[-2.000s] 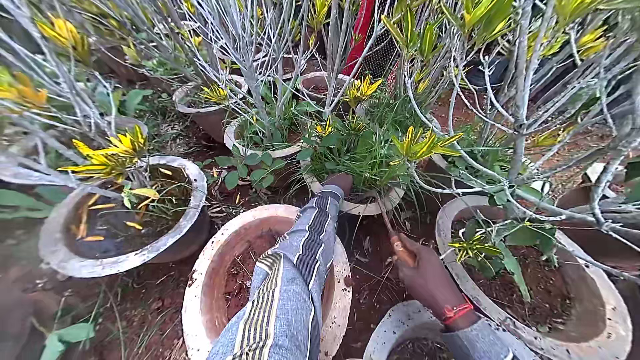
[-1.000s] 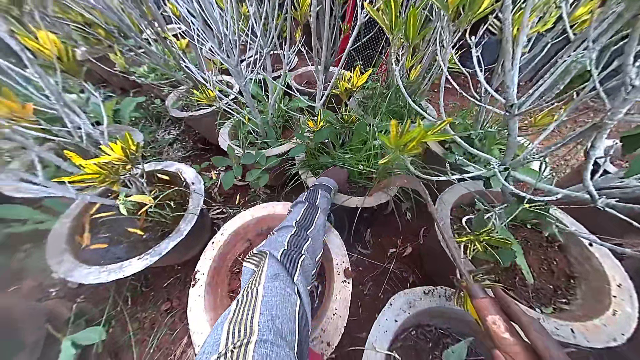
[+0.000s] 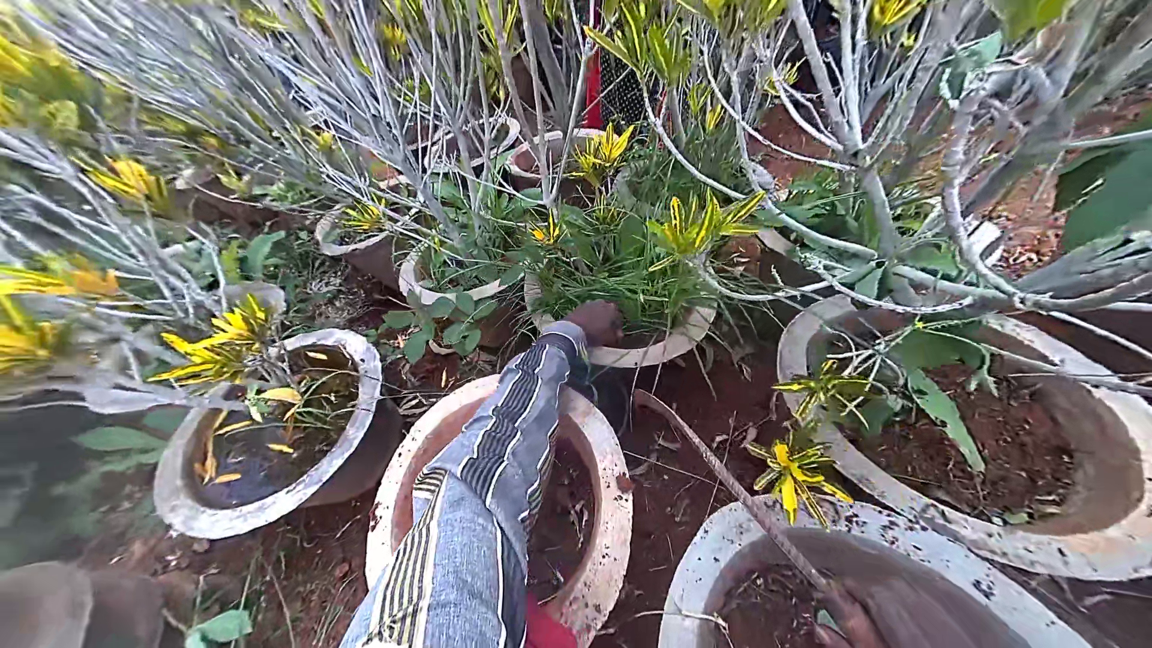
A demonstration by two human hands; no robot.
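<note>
My left hand [image 3: 596, 322], in a striped grey-blue sleeve, reaches over the near rim of a round pot [image 3: 652, 353]. Its fingers are curled at the base of the long green grass [image 3: 621, 283] growing there, with the fingertips hidden. At the bottom right, my right hand [image 3: 877, 616] holds a sickle [image 3: 729, 481]; the handle is mostly hidden in the hand. The thin, rusty-brown blade slants up and left, its curved tip over the red soil just right of my left wrist and below the grassy pot.
An empty-looking soil-filled pot [image 3: 607, 540] lies under my left forearm. Other pots stand at the lower right [image 3: 711, 576], right [image 3: 1093, 549] and left [image 3: 364, 414]. Bare grey branches [image 3: 877, 207] with yellow-green croton leaves [image 3: 702, 225] crowd the space above and beside my hands.
My right hand has moved down and to the right with the sickle, away from the grassy pot's rim where the blade was two seconds ago. My left hand has stayed at the grass.
</note>
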